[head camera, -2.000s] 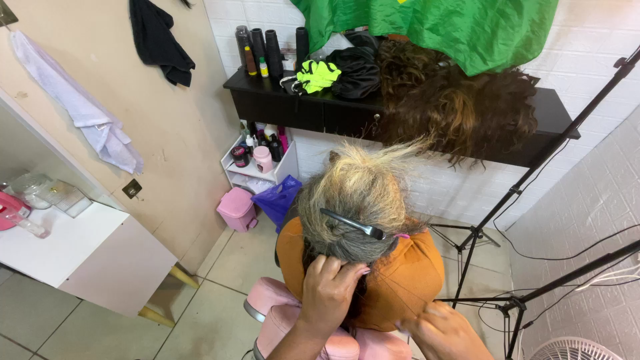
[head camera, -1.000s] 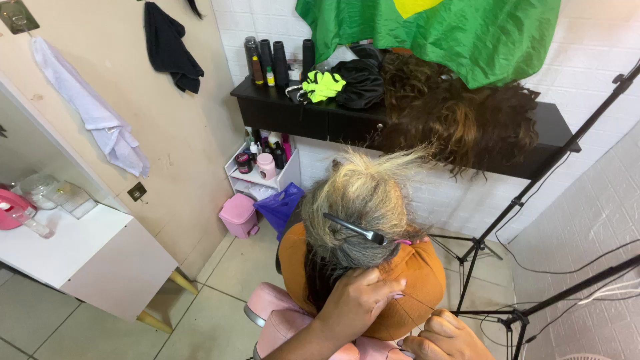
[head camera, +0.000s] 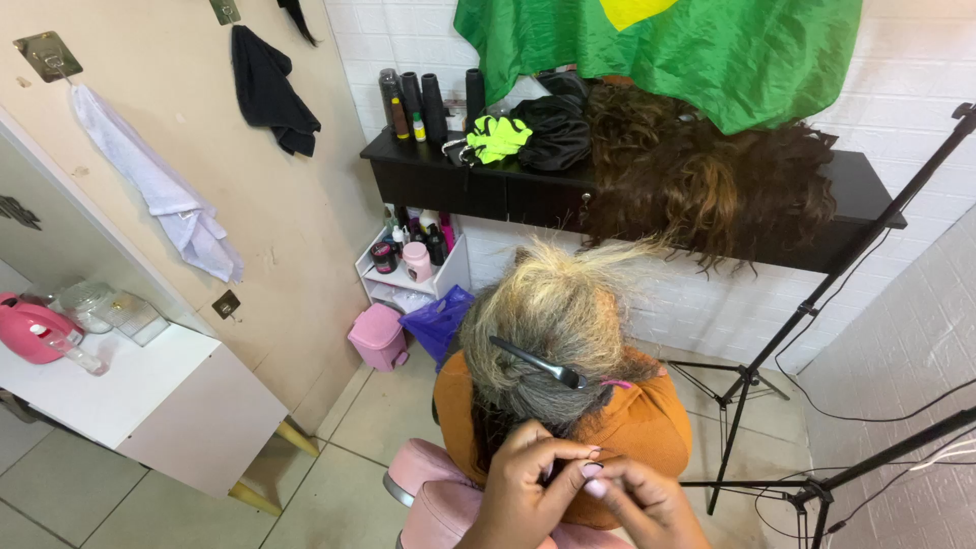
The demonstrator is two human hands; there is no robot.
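Observation:
A seated person's head, with blond and grey-brown hair (head camera: 526, 305), is in the middle of the view, above an orange top (head camera: 656, 427). A dark hair clip (head camera: 537, 362) lies across the back of the hair. Below it, close behind the dark lower hair, my left hand (head camera: 534, 480) has thumb and index finger pinched together. My right hand (head camera: 640, 496) meets it, fingertips touching or nearly touching the left ones. Something thin and dark, too small to name, shows between the fingertips. A pink item (head camera: 616, 383) sits at the right of the hair.
A black wall shelf (head camera: 549, 179) holds bottles, a black cloth and brown wavy hair bundles (head camera: 709, 175). Black tripods (head camera: 793, 313) stand at right. A white table (head camera: 114, 381) is at left, a pink bin (head camera: 379, 337) near the wall. Pink chair padding (head camera: 435, 496) lies below.
My right hand has moved up and left from the lower right to meet my left hand. The fingertips, apart before, are now together.

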